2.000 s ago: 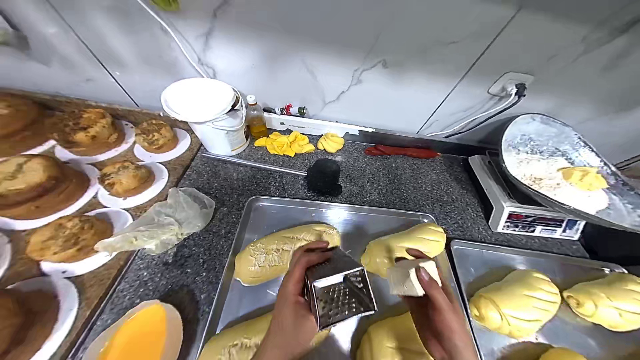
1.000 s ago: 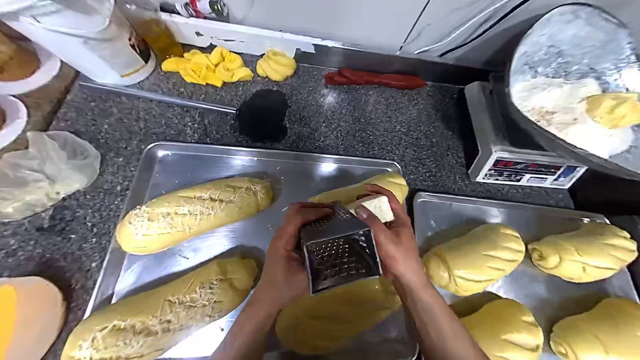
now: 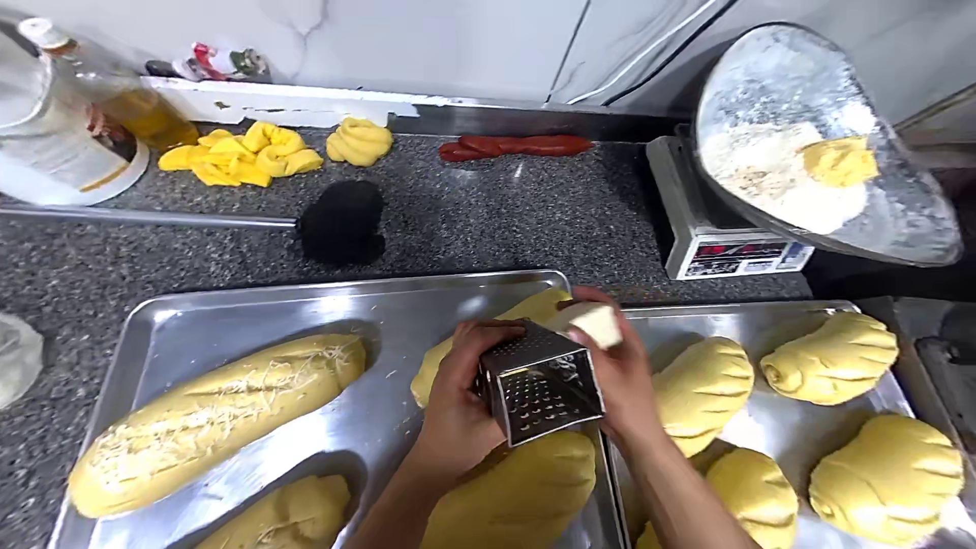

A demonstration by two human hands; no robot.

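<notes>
My left hand [image 3: 469,393] grips a metal box grater [image 3: 537,381], tilted so its open end faces me. My right hand [image 3: 621,366] holds a pale block of cheese [image 3: 598,324] against the grater's far right side. Both hands are above a metal baking tray [image 3: 351,293] of long dough loaves. One loaf [image 3: 221,415] on the left bears grated shreds. Another loaf [image 3: 511,496] lies partly under my forearms, and a further one [image 3: 435,362] is partly hidden behind the grater.
A second tray [image 3: 732,311] of shaped dough pieces [image 3: 888,480] adjoins on the right. Behind stand a scale [image 3: 732,244] with a floury metal pan [image 3: 808,84], a white bucket [image 3: 53,145], an oil bottle [image 3: 145,114], yellow dough scraps [image 3: 244,156] and a black-headed long-handled tool [image 3: 343,221].
The view has shifted and come closer to the trays. The cheese, held apart from the grater two seconds ago, is now against it.
</notes>
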